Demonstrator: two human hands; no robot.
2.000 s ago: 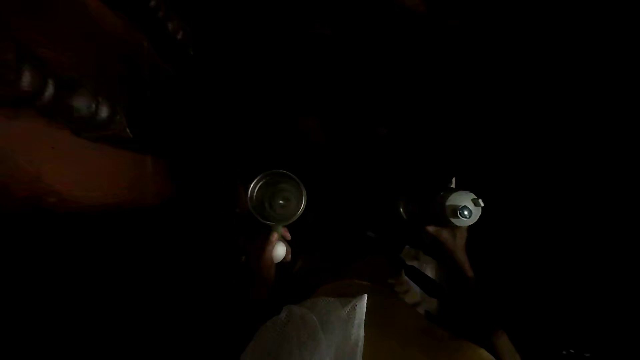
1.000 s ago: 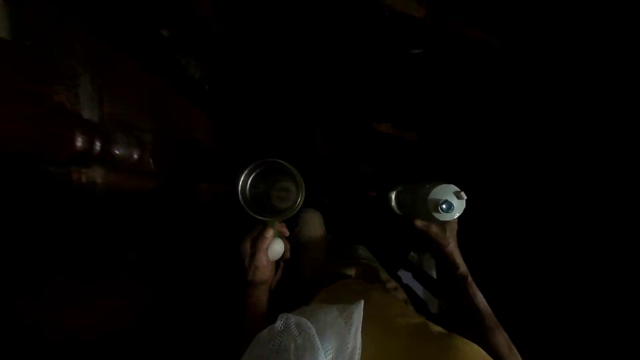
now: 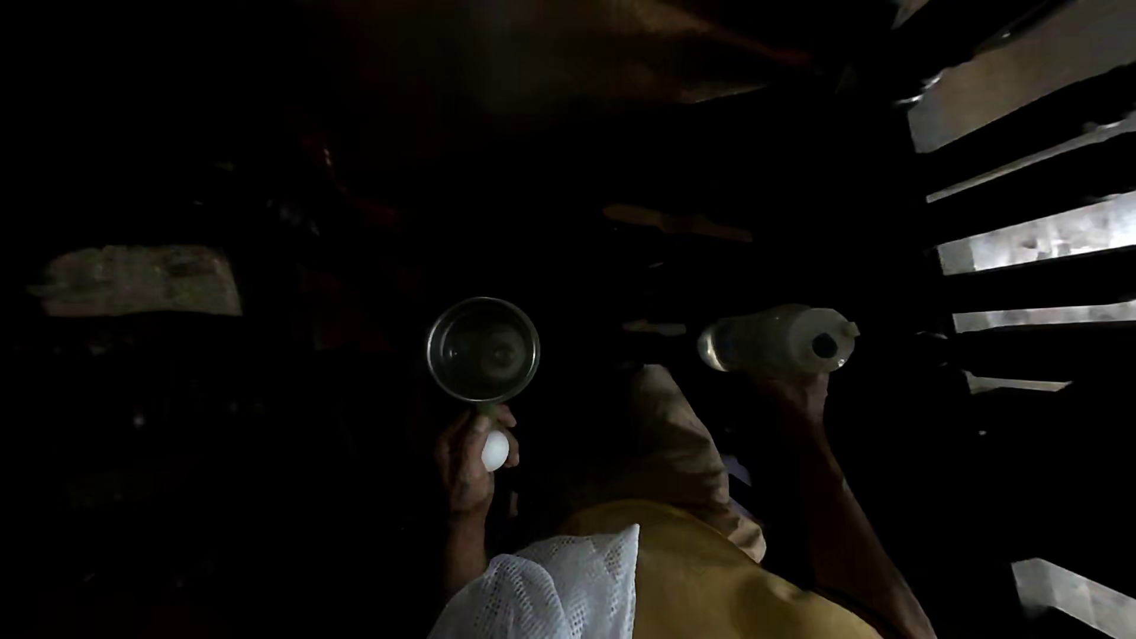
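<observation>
My left hand [image 3: 475,453] is closed around a small white rounded object, possibly an egg [image 3: 495,451], and also seems to grip the handle of a round metal-rimmed vessel [image 3: 484,351]. The vessel lies just beyond the fingers, its round opening facing me; its contents are too dark to tell. To the right, my right hand [image 3: 799,390] holds a pale translucent bottle or jug [image 3: 768,342] from its near side. The bottle is tilted, with a dark round spot on its near end. Shadow hides most of the right fingers.
Dark slats with bright gaps [image 3: 1047,235] run along the right side. A pale patch [image 3: 142,280] shows at the left. White mesh cloth [image 3: 568,586] and yellow clothing [image 3: 710,577] cover the wearer's front. Much of the surroundings is too dark to make out.
The view has swung, bringing bright slatted gaps into sight at the right. Both hands keep hold of the vessel and bottle. The bottle's side shows more than before.
</observation>
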